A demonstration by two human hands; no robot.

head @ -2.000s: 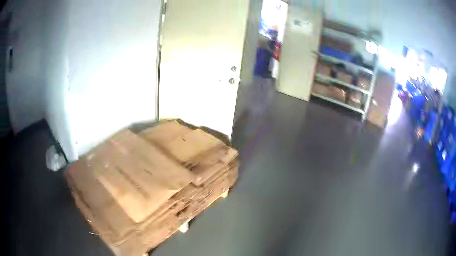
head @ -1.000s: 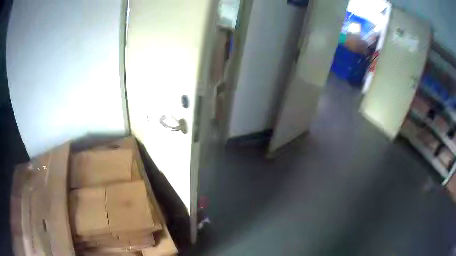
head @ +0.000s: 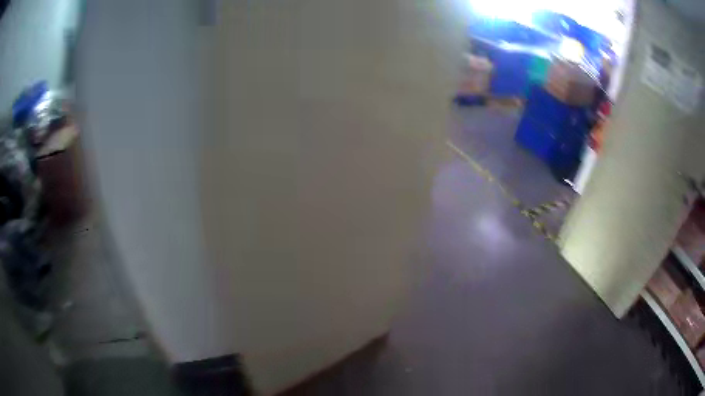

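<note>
Neither of my hands is in view. Nearest in front of me is a pale, cream door panel (head: 325,186), blurred, filling the middle of the view, with a white wall (head: 139,170) to its left. A second cream door (head: 638,155) stands open at the right, with pale paper sheets on its upper part. Between them is a doorway onto a grey floor (head: 471,278).
Beyond the doorway are a blue bin (head: 553,131), a brown carton (head: 570,83) on top of it and yellow-black floor tape (head: 533,216). A shelf with brown boxes (head: 680,302) is at the lower right. Bagged items and a brown box (head: 62,182) are at the far left.
The view has moved forward towards the doorway. The flat cardboard stack and the door handle at the left have gone out of view; the blue bin appears larger, and floor tape now shows.
</note>
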